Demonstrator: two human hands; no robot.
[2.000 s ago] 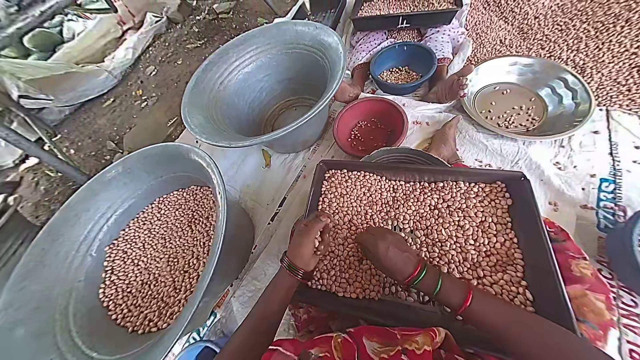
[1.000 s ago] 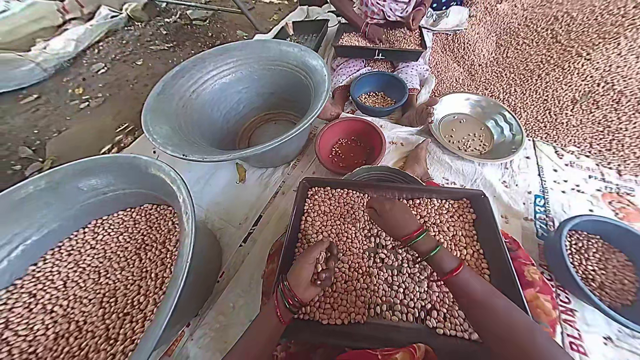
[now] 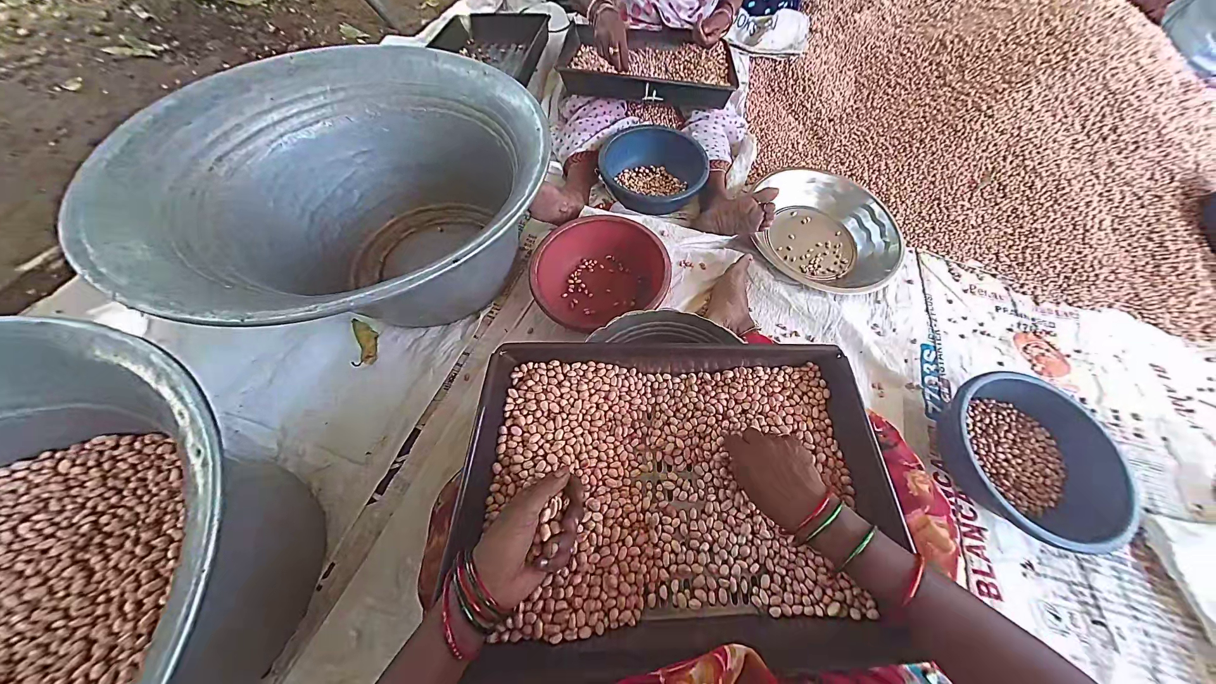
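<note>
A dark rectangular tray (image 3: pixel 665 356) lies across the lap, with a layer of pinkish-brown peanut kernels (image 3: pixel 570 418) in it. Slotted patches of the tray bottom show through near the middle and the near edge. Over the tray's left side my left hand (image 3: pixel 527 537) is turned partly palm up, its fingers curled around several kernels. My right hand (image 3: pixel 774 475) is palm down on the kernels at the right, fingertips bent into them; whether it pinches any is hidden. Both wrists wear bangles.
Around the tray are a large metal basin (image 3: pixel 313 180), another basin (image 3: pixel 204 456) holding kernels, a red bowl (image 3: pixel 651 256), blue bowls (image 3: pixel 1092 475) (image 3: pixel 698 157) and a steel plate (image 3: pixel 883 228). Opposite, a person's hands (image 3: pixel 613 38) work over another tray (image 3: pixel 655 93). Kernels (image 3: pixel 978 133) cover the ground at upper right.
My right hand has moved from the tray's upper middle toward its right side. My left hand stays at the left, curled around kernels. More slotted tray bottom shows between the kernels.
</note>
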